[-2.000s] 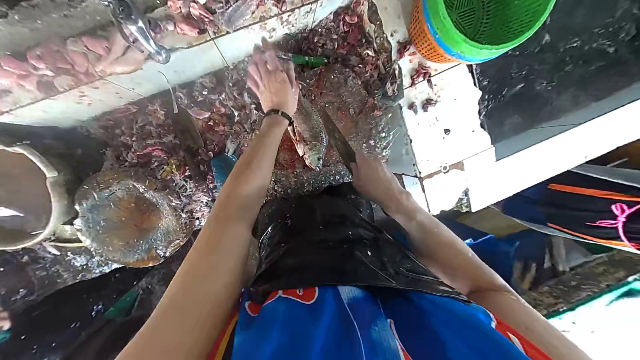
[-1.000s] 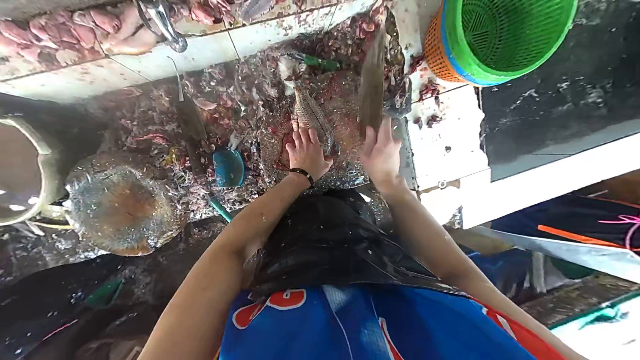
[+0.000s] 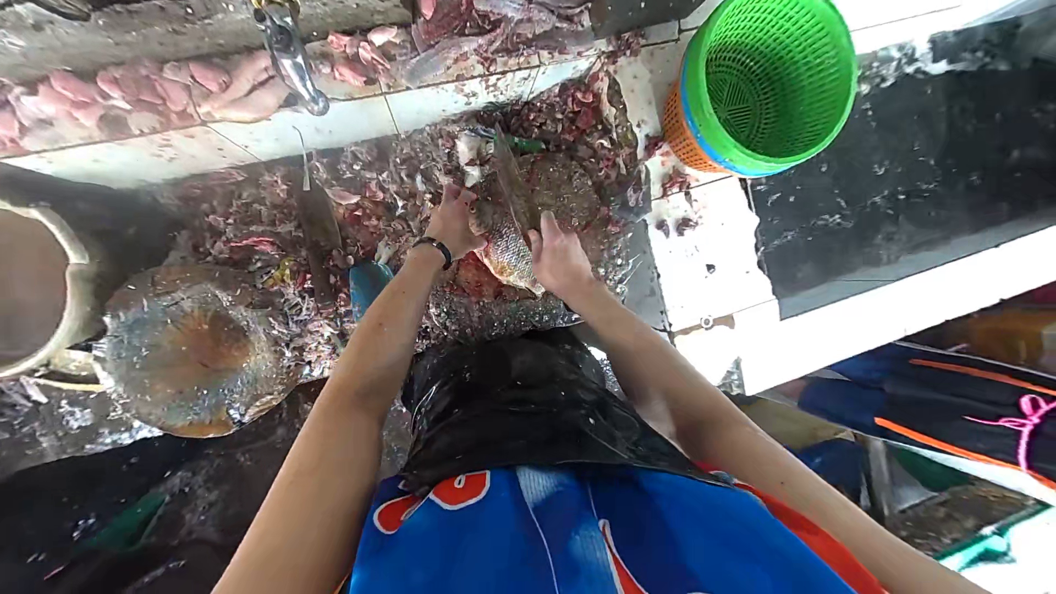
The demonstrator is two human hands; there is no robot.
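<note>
A scaly fish (image 3: 507,252) lies on a round chopping block (image 3: 565,194) strewn with scraps. My left hand (image 3: 454,221), with a dark band at the wrist, rests on the fish's left side, fingers against it. In my right hand (image 3: 559,254) is a broad-bladed knife (image 3: 513,177), its blade pointing away from me along the fish. A green-handled tool (image 3: 524,143) lies just beyond the blade, beside a whitish scrap (image 3: 472,153). Another dark blade (image 3: 318,227) lies among the fish scraps to the left.
Green and orange plastic baskets (image 3: 771,82) stand nested at the upper right. A second round block (image 3: 198,351) and a large tub (image 3: 37,289) are at the left. A blue object (image 3: 369,286) sits near my left forearm. A metal tap (image 3: 290,62) overhangs the tiled ledge (image 3: 445,101).
The knife was raised to the right of the fish a second ago; its blade is now over the block beside the fish. My left hand has shifted from the fish's near end to its left side.
</note>
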